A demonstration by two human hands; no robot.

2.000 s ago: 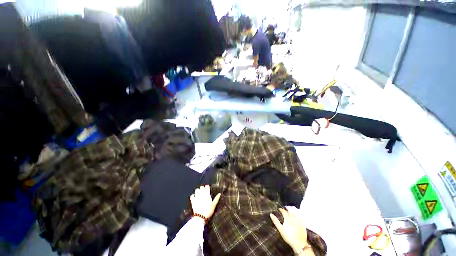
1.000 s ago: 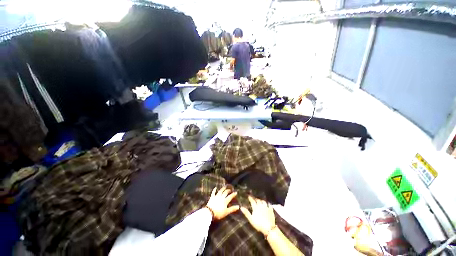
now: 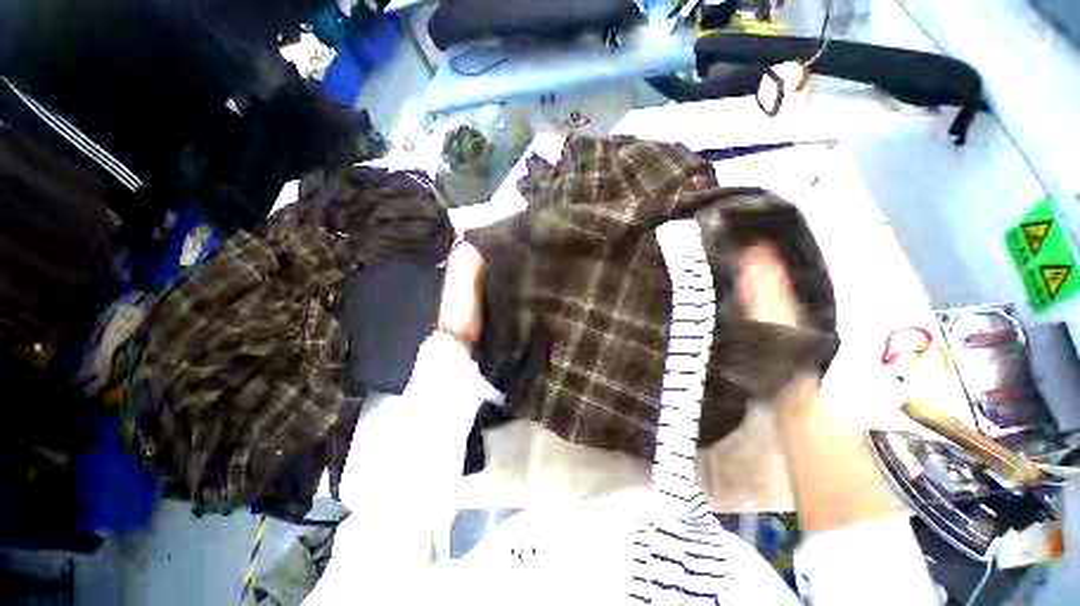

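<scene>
The brown plaid garment (image 3: 592, 337) is bunched over the white table cover (image 3: 533, 468) in front of me. My left hand (image 3: 463, 294) is at its left edge, with the cloth against its fingers. My right hand (image 3: 767, 284) is blurred and lies in a dark, looped part of the garment (image 3: 817, 255) on the right; its fingertips are unclear. A black-and-white striped strip (image 3: 685, 355) hangs down in front of the garment and hides part of it. A smooth dark panel (image 3: 397, 320) lies left of my left hand.
A crumpled plaid pile (image 3: 237, 367) lies at the left. The steam iron (image 3: 965, 444) with a wooden handle is at the right, near red-handled scissors (image 3: 910, 346) and a metal tray (image 3: 992, 361). Black padded boards (image 3: 841, 69) stand beyond the table. Dark clothes hang at upper left.
The view has tilted down. My hands have moved apart, left to the garment's left edge, right into its dark part. The garment has changed shape. The iron and striped strip have come into view.
</scene>
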